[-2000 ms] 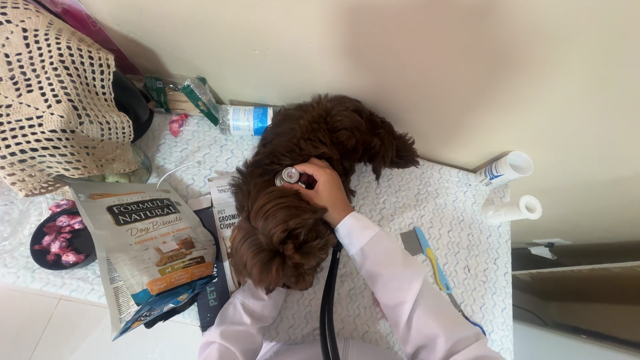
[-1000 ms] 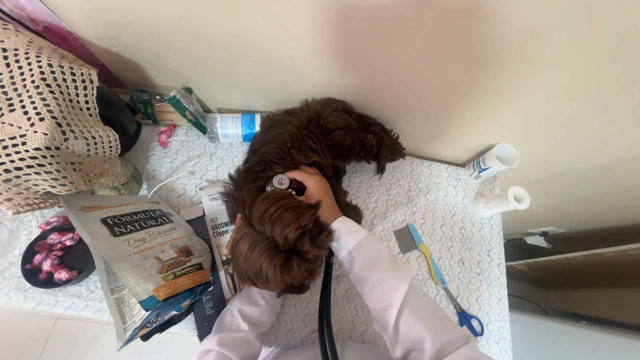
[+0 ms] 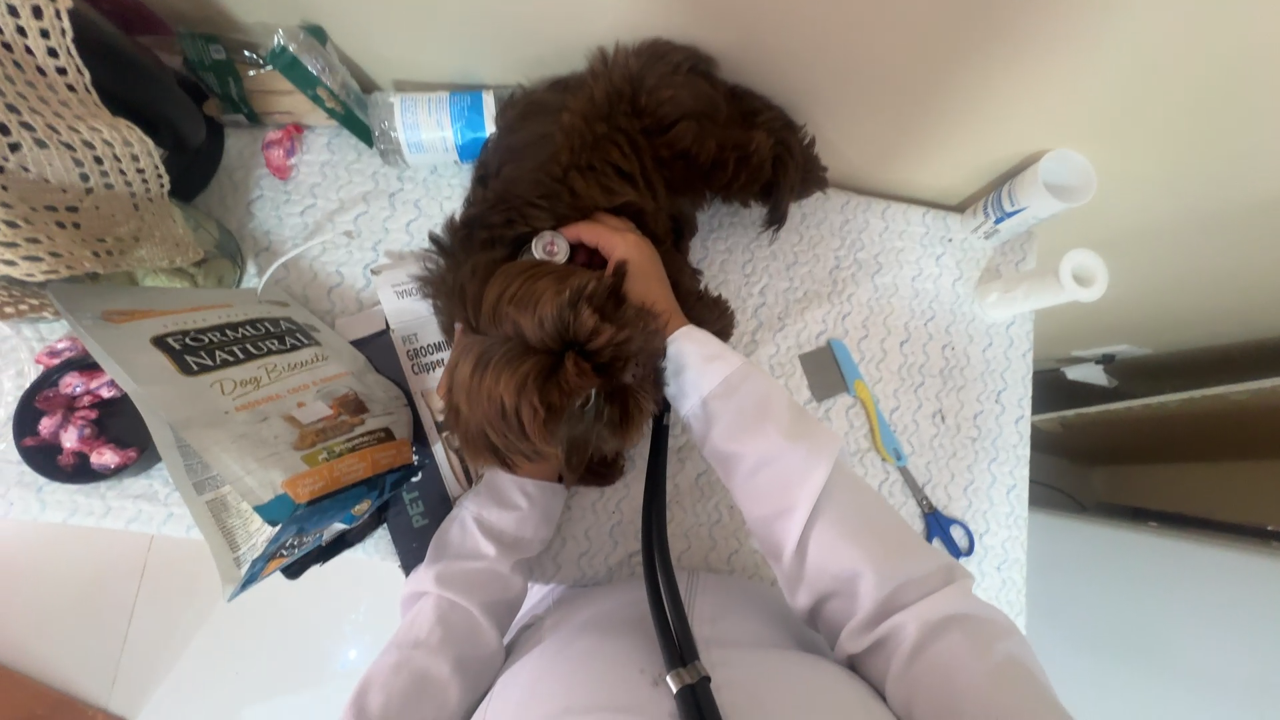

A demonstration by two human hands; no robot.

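Observation:
A dark brown, long-haired dog (image 3: 640,140) is on the patterned cloth of the table, its head toward me. My right hand (image 3: 635,262) holds the metal chestpiece of a stethoscope (image 3: 549,247) against the fur behind the head. Black twin tubing runs from under the dog's head down over my white coat. My left hand (image 3: 535,468) is at the far side of the dog's head and mostly hidden by its fur; only a bit of skin shows above the cuff, so its fingers cannot be made out.
At left are a dog biscuit bag (image 3: 270,370), a grooming clipper box (image 3: 415,350) and a black bowl (image 3: 50,455) of pink-wrapped sweets. A labelled clear bottle (image 3: 440,125) lies by the wall. At right are a flea comb (image 3: 845,370), blue-handled scissors (image 3: 945,530) and two white rolls (image 3: 1035,190) (image 3: 1050,280).
The view has shifted somewhat, bringing the scissors fully into sight since the oldest frame. My right hand keeps the chestpiece on the dog's fur.

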